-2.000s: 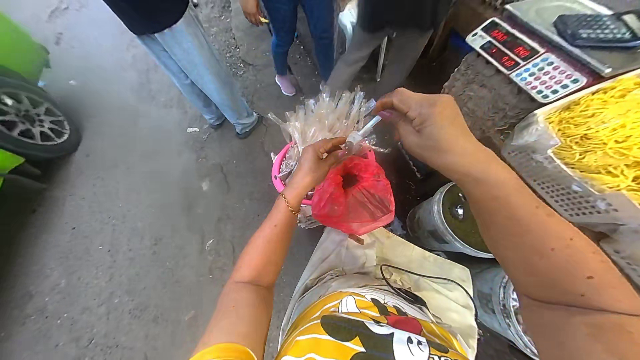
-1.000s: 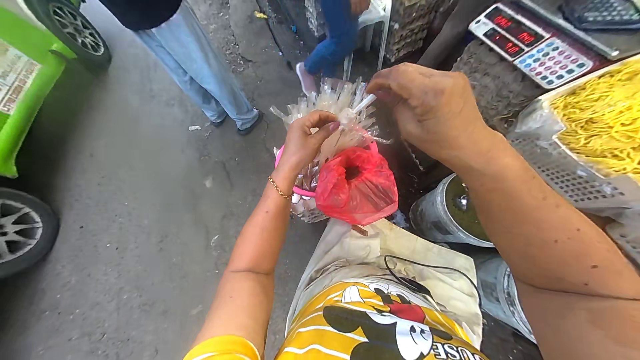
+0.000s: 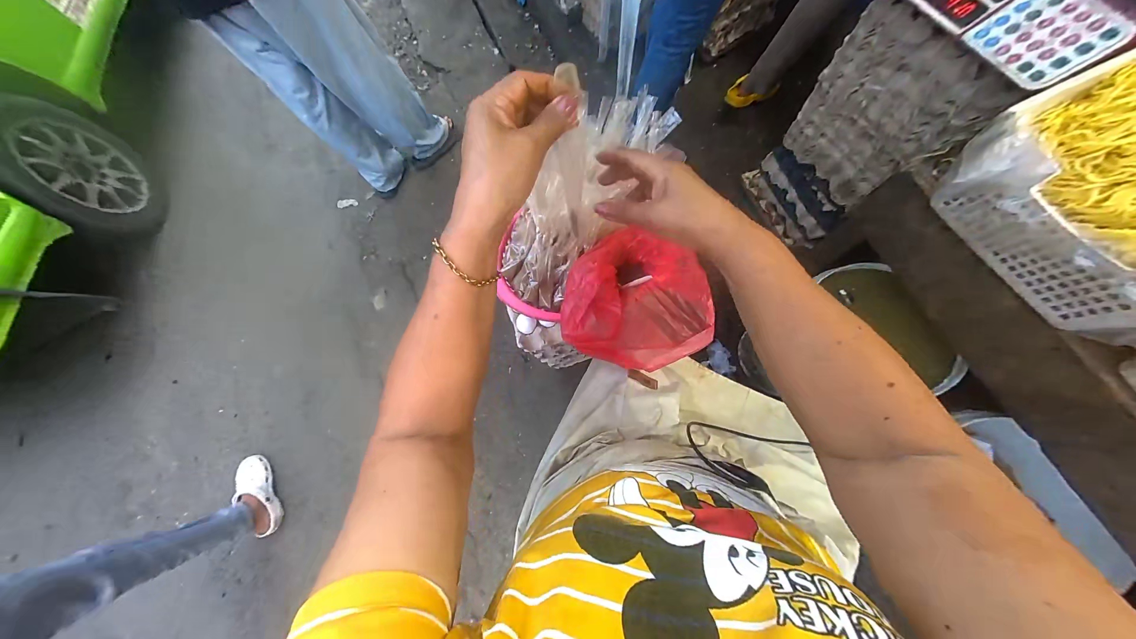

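Note:
My left hand (image 3: 515,133) pinches the top of a clear plastic bag (image 3: 568,89) between thumb and fingers, above a pink-rimmed basket (image 3: 530,311). Many narrow clear plastic bags (image 3: 550,240) with brownish contents stand packed in the basket; what fills them is too unclear to name. Just right of these bags is my right hand (image 3: 657,191), its fingers apart and slightly curled, with nothing plainly held. Below it, a red plastic bag (image 3: 643,311) hangs with its mouth rolled open, in front of the basket's right side.
At right, a white crate (image 3: 1029,257) holds yellow noodles (image 3: 1092,151), with a digital scale (image 3: 1047,40) beyond. A bucket (image 3: 958,373) stands below. People in jeans (image 3: 319,89) stand ahead; another person's foot in a white clog (image 3: 257,488) is at lower left. A green vehicle's wheel (image 3: 75,169) is at left.
My left hand has risen and now pinches a bag's top. My right hand has moved down and left, and the white piece at its fingertips no longer shows. A white clog has appeared at lower left.

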